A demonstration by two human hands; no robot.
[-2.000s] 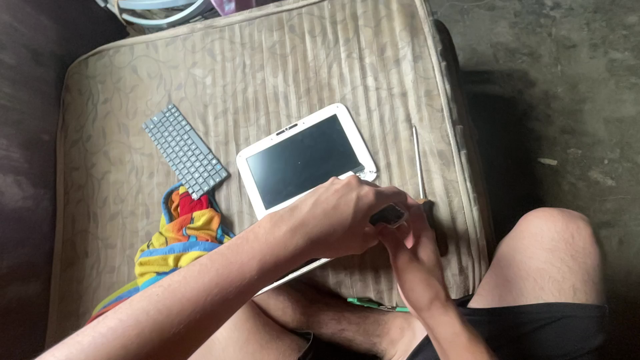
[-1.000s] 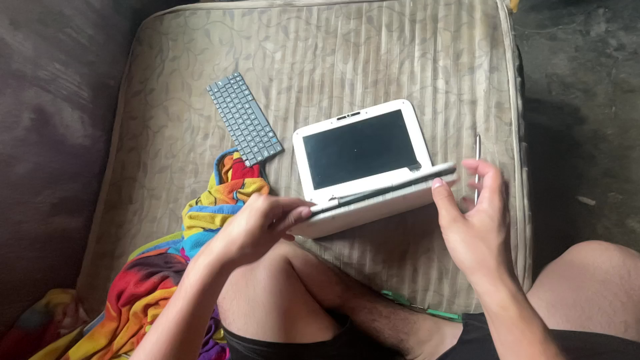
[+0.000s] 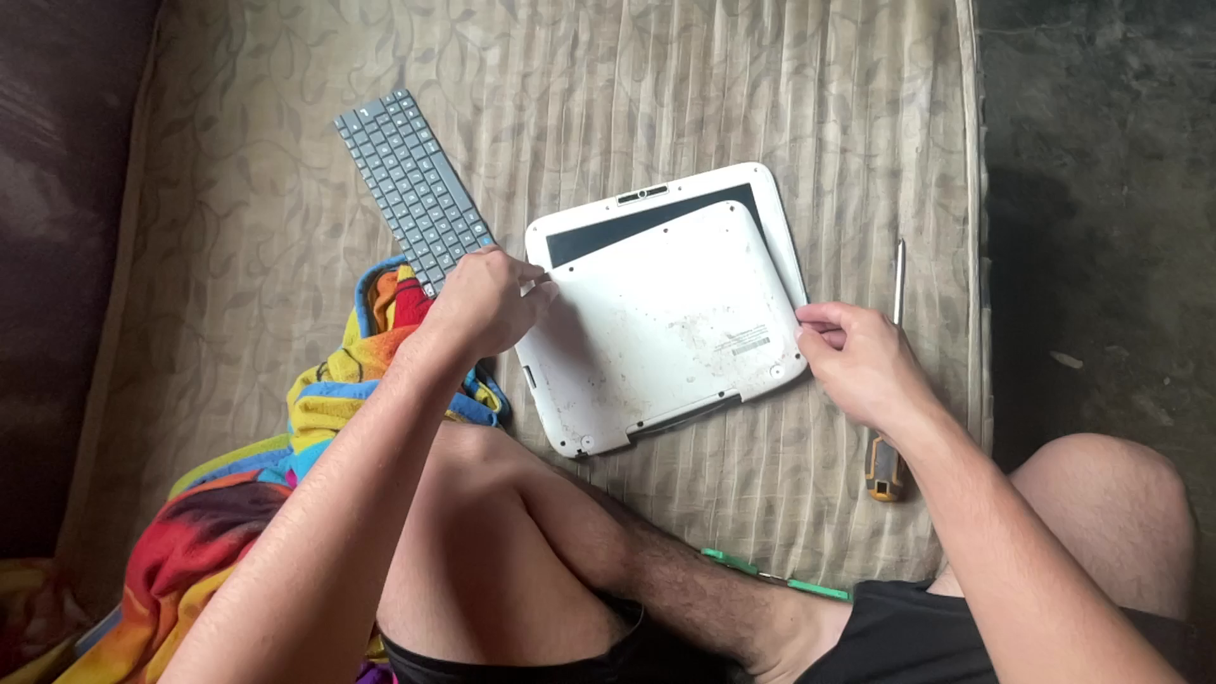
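A white laptop bottom cover (image 3: 665, 332), scuffed and with screw holes, lies with its outer face up and tilted over the white-framed laptop screen (image 3: 608, 233). Only the screen's top and side edges show around it. My left hand (image 3: 489, 299) pinches the cover's left edge between thumb and fingers. At the right edge, my right hand (image 3: 860, 361) has its thumb and fingertips closed on the white casing. A detached grey keyboard (image 3: 413, 185) lies up and left of my left hand. A screwdriver (image 3: 885, 465) rests partly behind my right hand and wrist.
A patterned mattress (image 3: 237, 190) bears everything, its right edge dropping to a dark floor (image 3: 1092, 237). A multicoloured cloth (image 3: 332, 408) is bunched at the left. My crossed legs are in front, with a green-handled tool (image 3: 817, 590) beside my shin.
The white laptop part, held nearly edge-on one second ago, now lies flat over the screen with its underside up. My hands have moved to its left and right edges.
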